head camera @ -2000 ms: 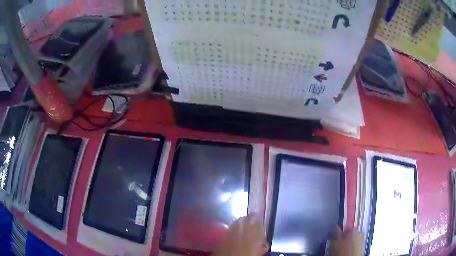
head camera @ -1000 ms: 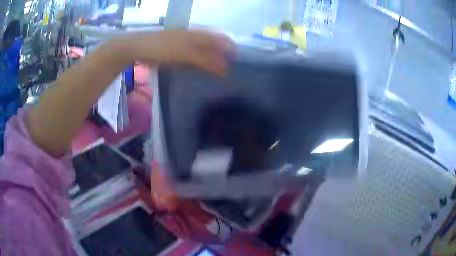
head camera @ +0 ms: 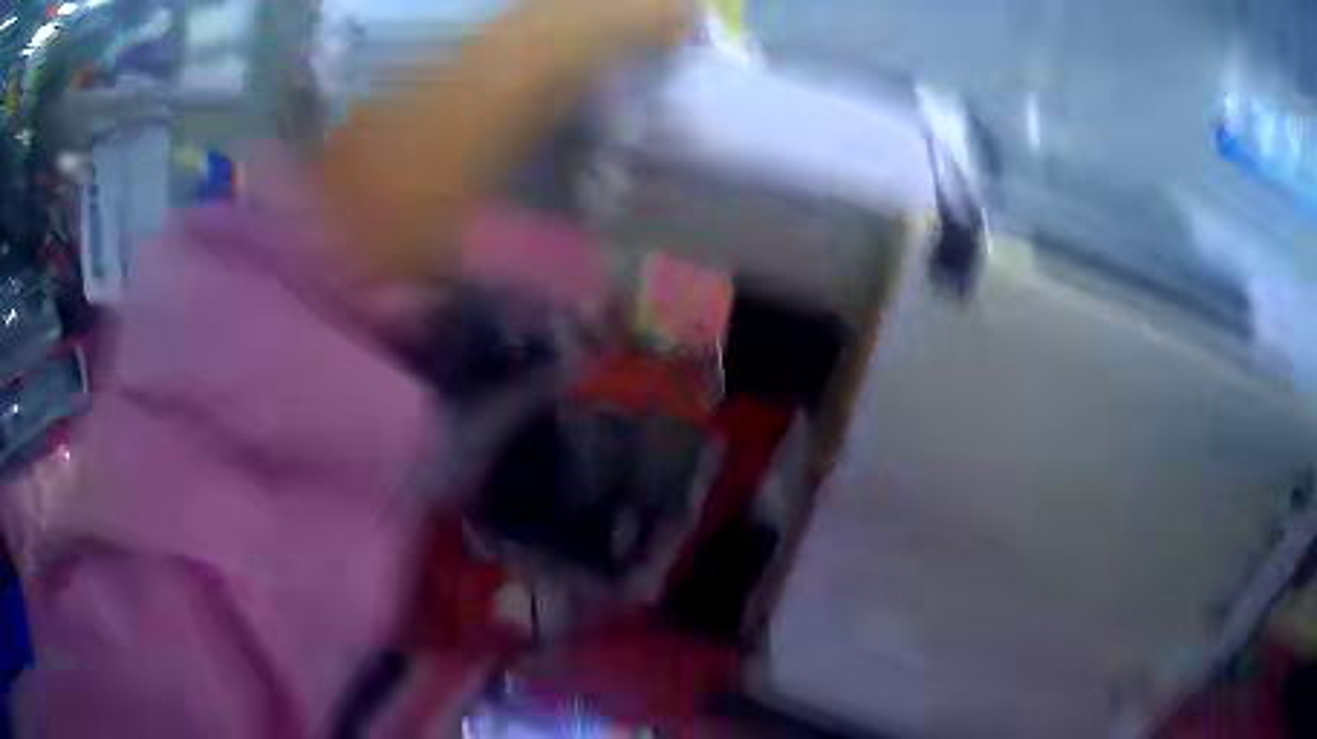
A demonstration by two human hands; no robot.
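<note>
The whole view is strongly blurred. My left arm in a pink sleeve reaches up from the lower left, with the bare forearm across the upper left. My left hand (head camera: 614, 29) is a smear at the top edge; its fingers and anything in it cannot be made out. My right hand is not in view. Dark slabs, likely tablets (head camera: 571, 484), lie beyond the sleeve on the red bench mat (head camera: 621, 657).
The large pale test chart (head camera: 1040, 491) stands at the right, its print blurred away. A pale slab-like shape (head camera: 787, 123) is at the upper middle. An orange-red patch (head camera: 643, 383) shows near the centre.
The view has swung. The tablet held up before my face a second ago no longer shows clearly. My left forearm is higher and the sleeve fills more of the left side.
</note>
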